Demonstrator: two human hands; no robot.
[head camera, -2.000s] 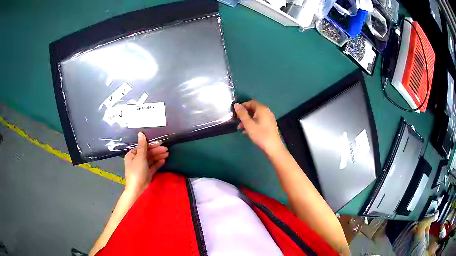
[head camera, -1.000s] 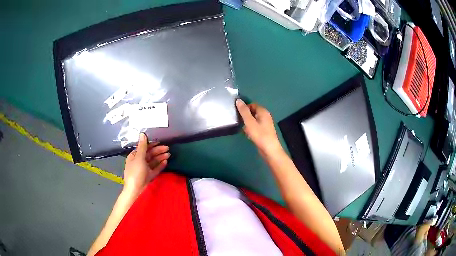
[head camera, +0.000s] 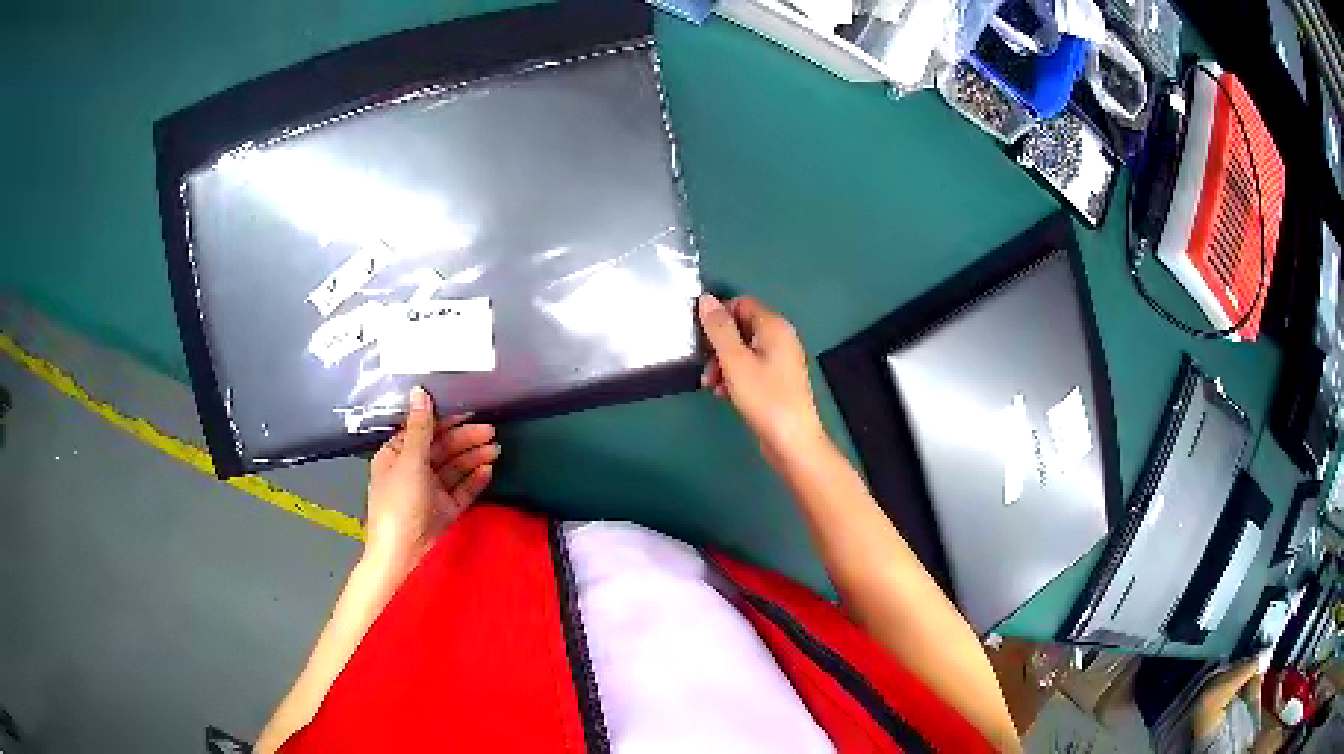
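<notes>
A grey laptop (head camera: 487, 192) under clear shiny protective film lies on a black foam pad (head camera: 398, 59) at the upper left of the green mat. Several white labels (head camera: 438, 336) show near its lower middle. My left hand (head camera: 420, 479) is at the near edge, with the thumb on top of the film and the fingers below the edge, bent. My right hand (head camera: 756, 361) pinches the near right corner between thumb and fingers. Whether it grips the film alone or the laptop too cannot be told.
A second laptop (head camera: 980, 427) lies on black foam at right, with another laptop (head camera: 1164, 508) beyond it. Screw trays (head camera: 1064, 165), blue and clear containers and a red-orange vented box (head camera: 1226, 206) stand upper right. A person's arm (head camera: 1231, 700) shows lower right.
The film-covered laptop and both hands have shifted very slightly to the right since the earliest frame. The glare on the film has changed. Both hands stay at the same edges.
</notes>
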